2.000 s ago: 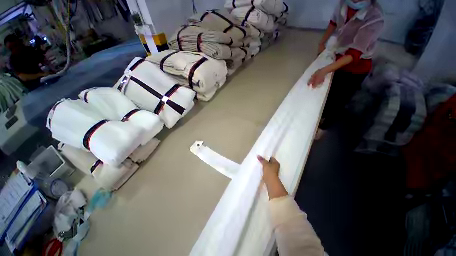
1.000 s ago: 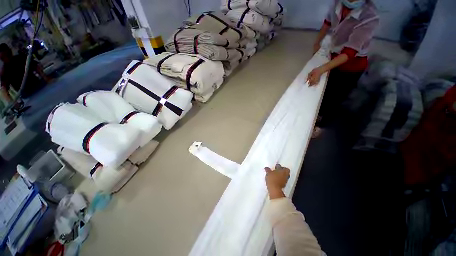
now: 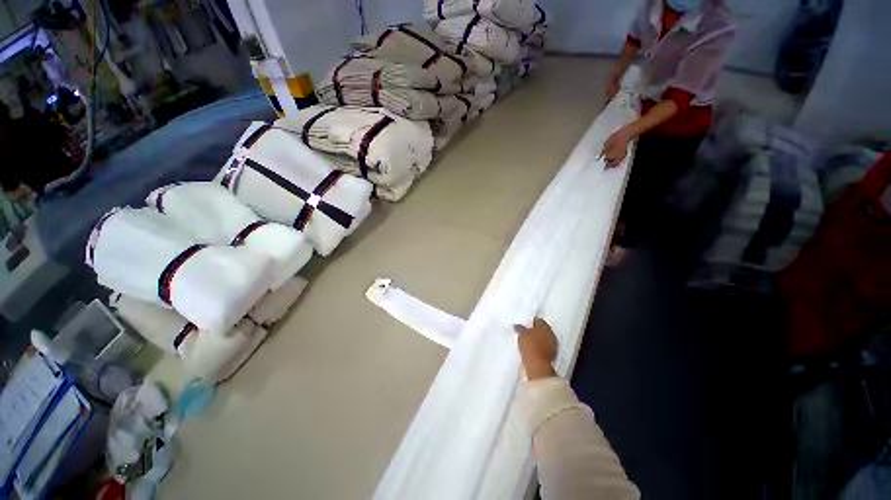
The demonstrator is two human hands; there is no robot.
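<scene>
The long white curtain panel (image 3: 528, 273) lies as a narrow strip along the table's right edge, running from the bottom of the view to the far person. My right hand (image 3: 538, 349) is on its near part, fingers curled down on the cloth and seeming to pinch it; the fingertips are partly hidden. A short white tieback (image 3: 418, 311) sticks out from the panel's left side onto the table, with a small dark mark at its end. My left hand is out of view.
A person (image 3: 674, 59) across the far right has hands on the panel's far end. Strapped rolled bundles (image 3: 195, 254) line the table's left side. Clipboards (image 3: 39, 420), a plastic tray (image 3: 98, 332) and cloth scraps (image 3: 137, 415) are at lower left.
My right hand has gone from spread fingers to curled fingers on the panel and shifted slightly. The panel's surface looks flatter and wider around it. The tieback lies almost the same.
</scene>
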